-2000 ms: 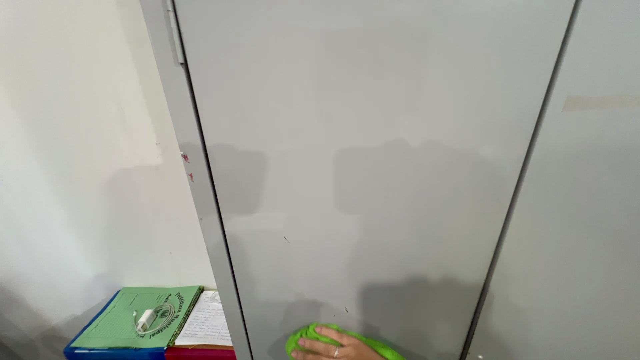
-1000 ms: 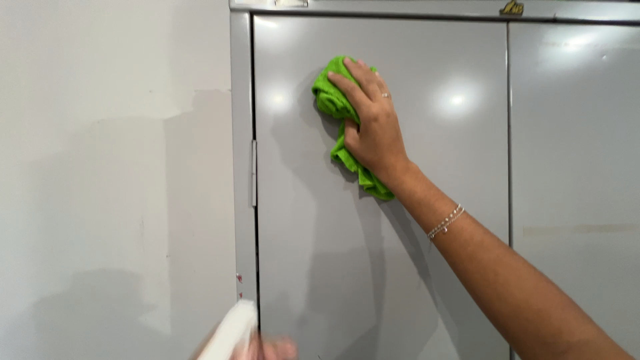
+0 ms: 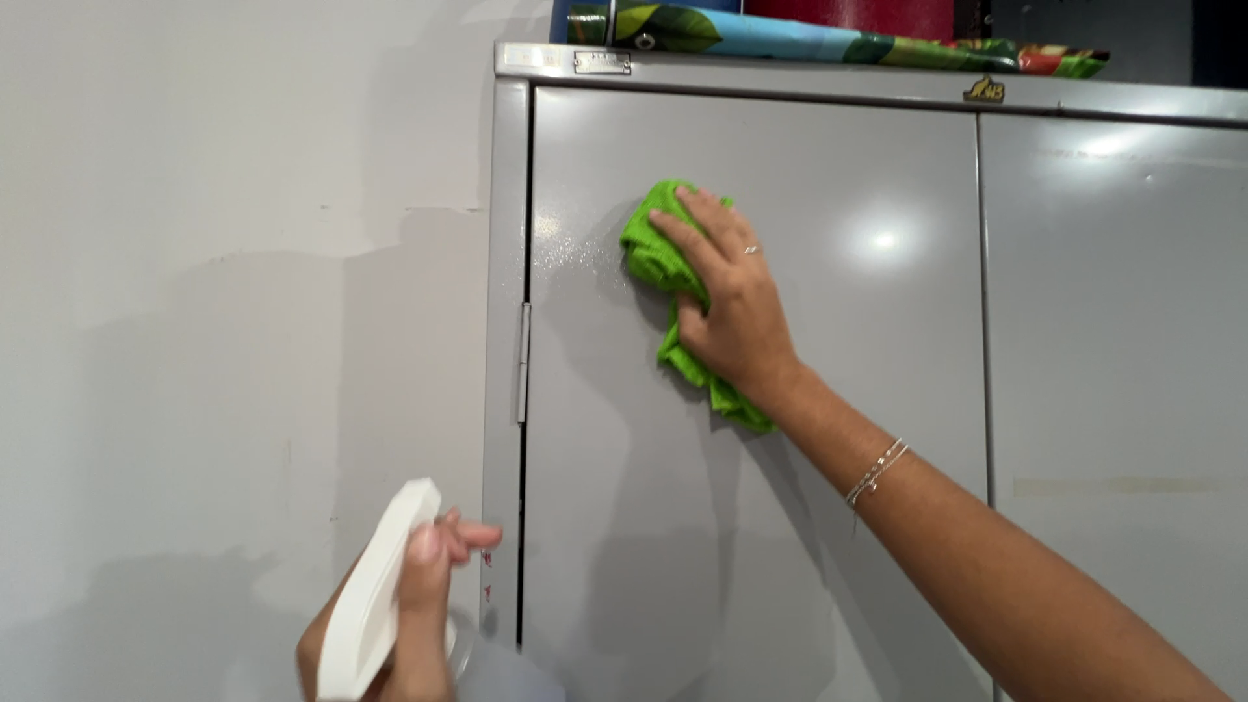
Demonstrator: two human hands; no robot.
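My right hand [image 3: 736,283] presses a crumpled green cloth [image 3: 658,244] against the upper part of a grey metal cabinet door [image 3: 858,409]. Part of the cloth hangs below the palm. At the lower left, my left hand [image 3: 419,595] grips a spray bottle with a white trigger head [image 3: 375,595]; the translucent bottle body is blurred and partly cut off by the frame's lower edge. Fine wet droplets [image 3: 570,244] glisten on the door just left of the cloth.
A pale wall [image 3: 195,390] adjoins the cabinet's left side, near the door hinge [image 3: 525,361]. On the cabinet top lies a rolled, colourful printed sheet [image 3: 809,39], with blue and red objects behind it. A second door [image 3: 1121,341] stands at the right, bearing a tape-like strip.
The view has risen from the lower door to the cabinet top. The white spray head and my left hand now show more fully, and droplets have appeared on the door.
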